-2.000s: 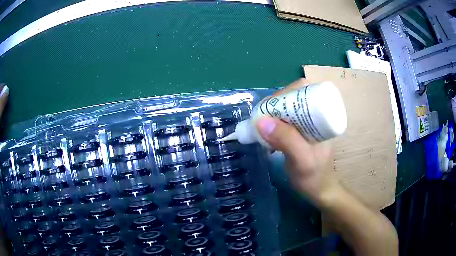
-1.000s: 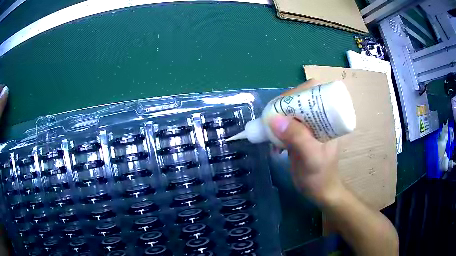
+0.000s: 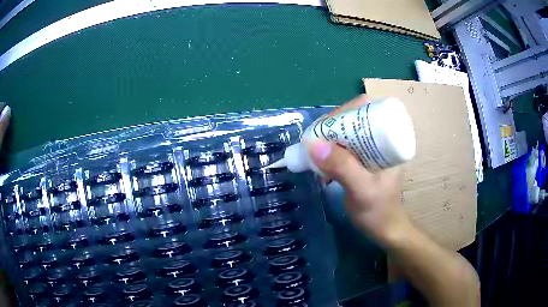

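Observation:
My right hand (image 3: 354, 171) is shut on a white squeeze bottle (image 3: 384, 133) with a dark printed label, tipped sideways so its thin nozzle points left. The nozzle tip is over the upper right end of a large clear plastic tray (image 3: 192, 127), at a black part in the right-hand row; whether it touches is unclear. Rows of round black parts (image 3: 277, 228) with shiny centres stand in the tray pockets. My left hand (image 3: 3, 117) is cut off by the left edge; only a fingertip shows, and what it holds cannot be seen.
A cardboard sheet (image 3: 441, 180) lies right of the tray, partly over a white sheet (image 3: 443, 73). More cardboard (image 3: 387, 15) is at the top. A grey metal frame (image 3: 481, 90) and a blue item (image 3: 524, 186) are at the right. Green mat (image 3: 198, 66) lies beyond the tray.
The bottle and my right hand moved slightly right, then back left; the nozzle tip stays by the same part of the tray. The grip is unchanged.

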